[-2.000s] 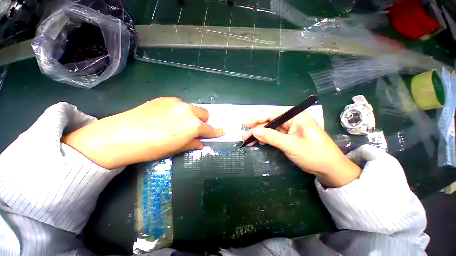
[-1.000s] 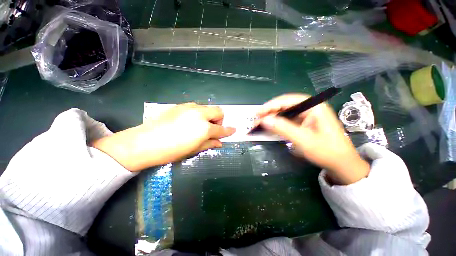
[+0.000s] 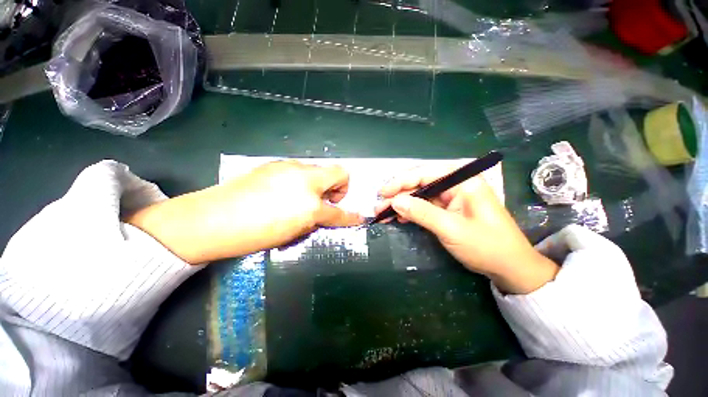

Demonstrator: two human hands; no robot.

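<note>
A long white backing strip (image 3: pixel 423 166) lies across the green bench. My left hand (image 3: pixel 264 208) lies over its left part, index fingertip pressed down near the strip's lower edge, holding nothing that I can see. My right hand (image 3: pixel 466 221) grips black tweezers (image 3: pixel 458 177) like a pen. Their point is down beside my left fingertip, at the strip's lower edge. Just below lies a patch of clear film (image 3: pixel 322 246), shining white with tiny marks. Any piece at the tweezer point is too small to tell. A blue-filled strip (image 3: pixel 239 314) lies upright below my left forearm.
A small clear tape roll (image 3: pixel 556 177) is right of my right hand. A yellow-green tape roll (image 3: pixel 669 133) and a red container (image 3: pixel 646 23) are farther right. A lined bag (image 3: pixel 124 74) stands upper left. Clear trays (image 3: pixel 341 58) and ribbed film scraps (image 3: pixel 543 105) lie at the back.
The tweezer point has moved from over the white strip down to its lower edge, beside my left fingertip. The film patch now shines brighter. My left index fingertip has shifted slightly downward.
</note>
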